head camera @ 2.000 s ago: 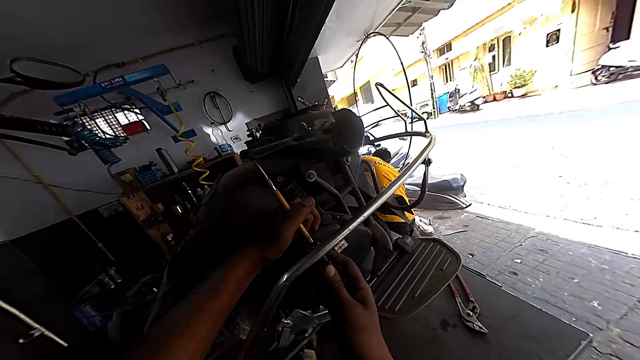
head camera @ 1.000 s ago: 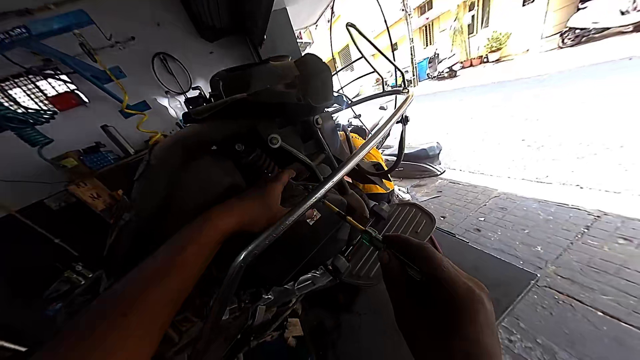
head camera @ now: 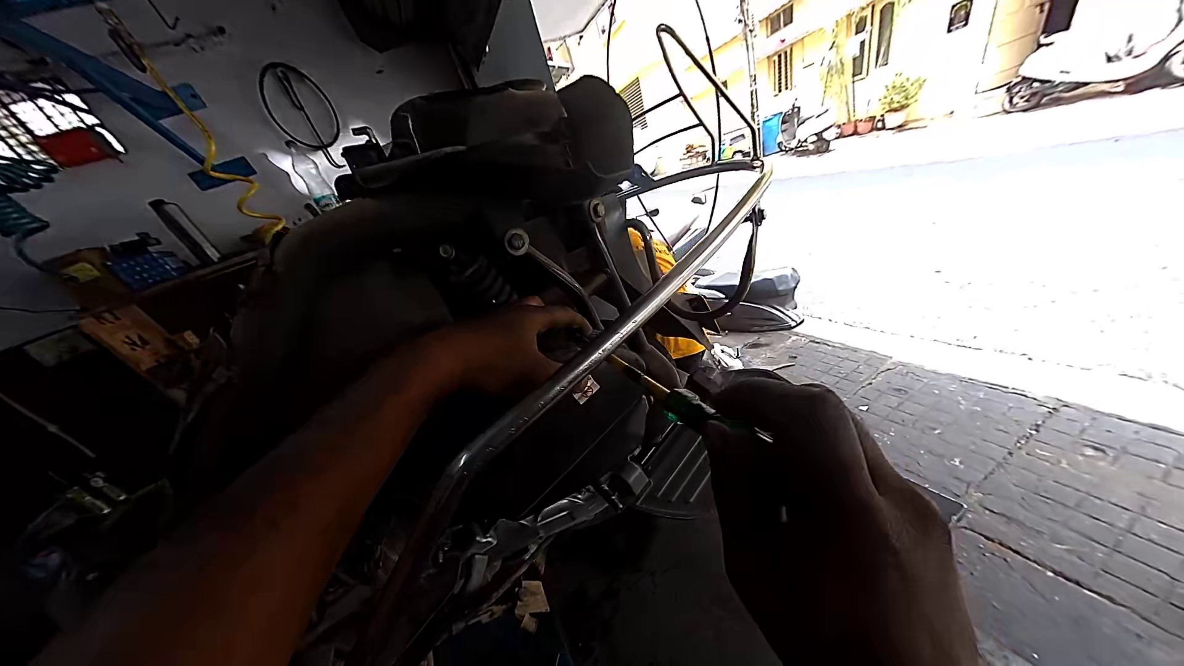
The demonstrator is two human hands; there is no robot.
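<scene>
My right hand [head camera: 814, 481] is closed around the green handle of a screwdriver [head camera: 659, 390], whose shaft runs up and left behind a metal guard rail [head camera: 555, 384]. Beyond that rail, my left hand [head camera: 532, 347] reaches into the body of a dark two-wheeler [head camera: 351, 268], near the screwdriver's far end. The fingertips of the left hand are partly hidden, and what they touch cannot be made out. A coil spring [head camera: 481, 277] lies just above that hand, with a bolted bracket [head camera: 518, 242] beside it. The screwdriver's tip is hidden.
The guard rail slants across the view between my hands. A ribbed footboard [head camera: 680, 472] sits below it. At left, a shelf [head camera: 217, 268] holds tools and boxes, and a yellow coiled hose [head camera: 208, 139] hangs near the wall. Paving [head camera: 1045, 462] and a street lie to the right.
Two seconds ago my left hand was on the screwdriver shaft and my right hand was lower; now the right hand grips its handle. The view has shifted closer to the two-wheeler.
</scene>
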